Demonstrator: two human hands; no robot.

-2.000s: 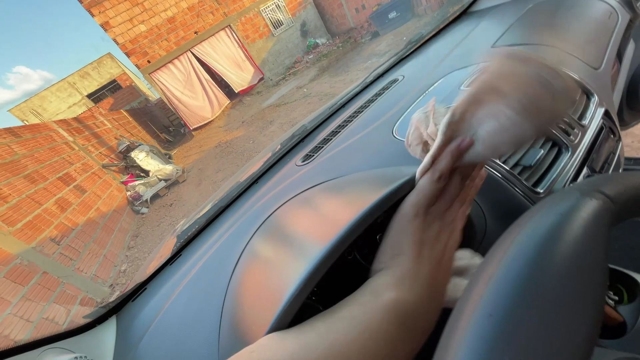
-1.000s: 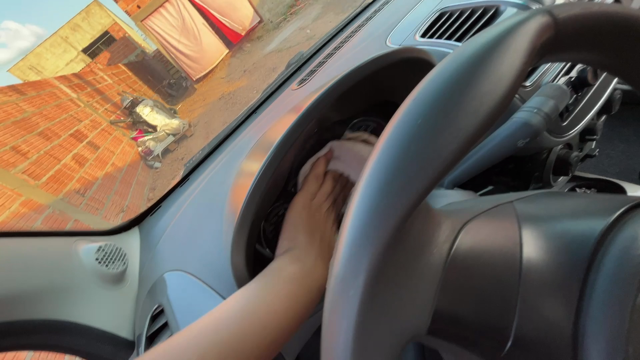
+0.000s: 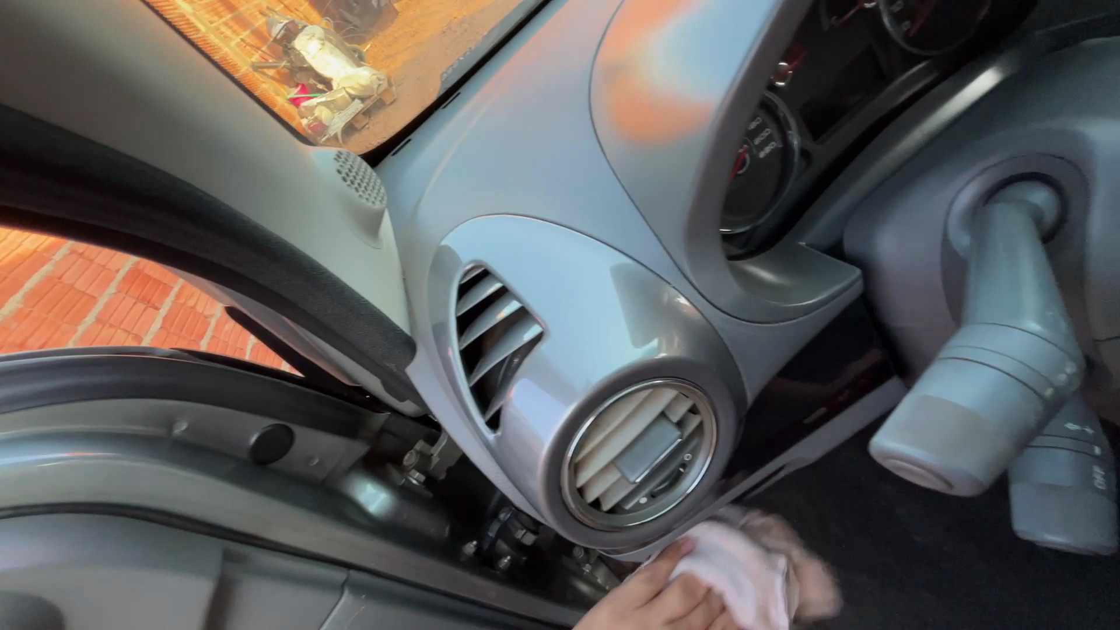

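My left hand [image 3: 669,595] reaches in from the bottom edge, its fingers bent over a pale pink cloth [image 3: 733,569]. The cloth lies against the lower edge of the dashboard, just below the round air vent [image 3: 643,455]. Beside the cloth on the right is a blurred, skin-toned shape; whether it is my right hand or part of the cloth cannot be told. Above the round vent, the narrow side vent [image 3: 494,337] sits in the grey dashboard panel [image 3: 577,289].
Two control stalks [image 3: 980,385] stick out from the steering column at right. The instrument cluster [image 3: 757,166] is at the upper right. On the left are the door frame [image 3: 175,437] and the windscreen pillar [image 3: 262,192] with a small speaker grille [image 3: 359,179].
My left hand has gone from inside the instrument cluster hood down to the dashboard's lower edge, with the cloth. The view has swung down and left; the steering wheel rim has left it.
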